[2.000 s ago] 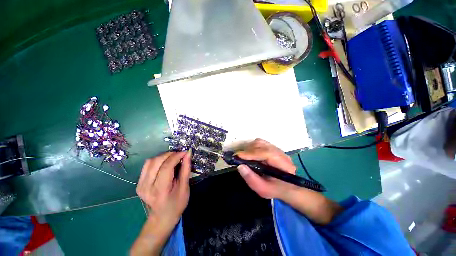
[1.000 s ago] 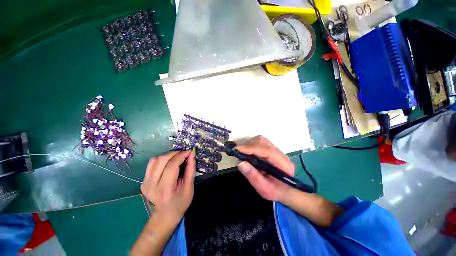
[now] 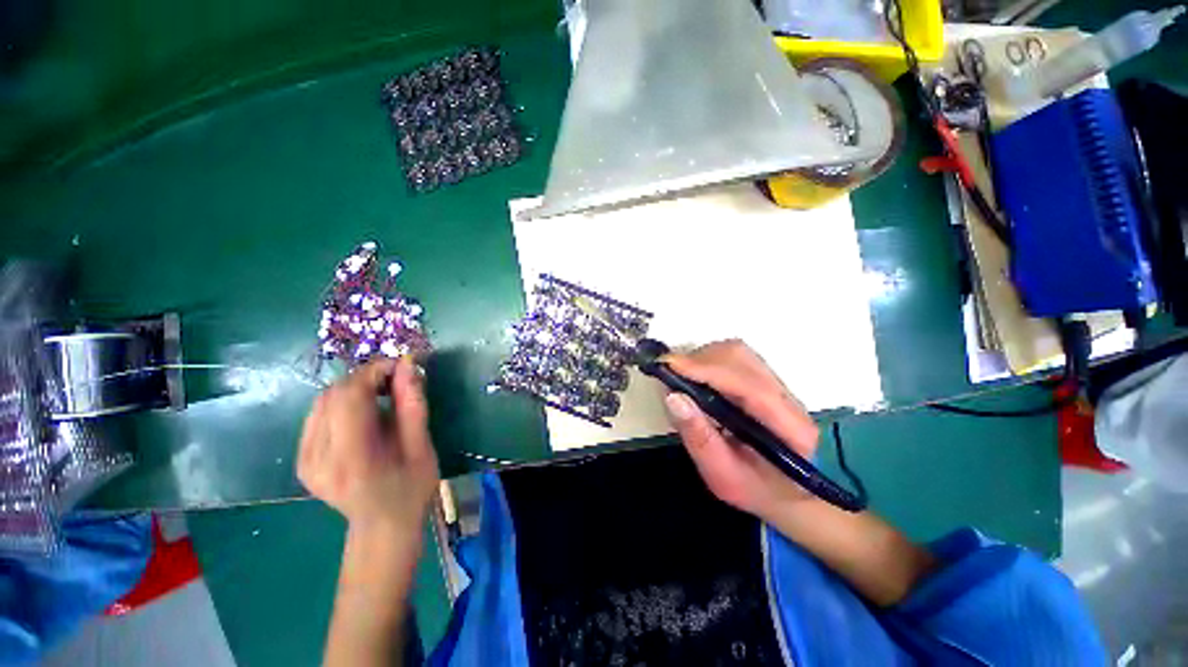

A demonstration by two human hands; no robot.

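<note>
My right hand [image 3: 752,424] holds the soldering iron [image 3: 762,440] like a pen, its tip over the upper right part of the PCB panel [image 3: 571,349]. The panel lies tilted across the left edge of the white work sheet [image 3: 730,280]. My left hand [image 3: 370,437] is at the near edge of the pile of wired components [image 3: 371,313], thumb and forefinger close together. Whether it pinches a component cannot be told. Solder wire [image 3: 248,366] runs from the spool [image 3: 104,374] to my left hand and shows again right of it; the hand hides the part between.
The fume hood [image 3: 684,111] stands over the sheet's far side. Beside it are the tip-cleaning tin [image 3: 853,124] and yellow bin [image 3: 922,29]. A spare PCB panel [image 3: 456,117] lies far left. The blue soldering station [image 3: 1075,202] is at right, near another person's sleeve [image 3: 1144,404].
My left hand has left the PCB panel and moved left to the component pile. The iron stays over the panel. The view has shifted left, showing more of the solder spool.
</note>
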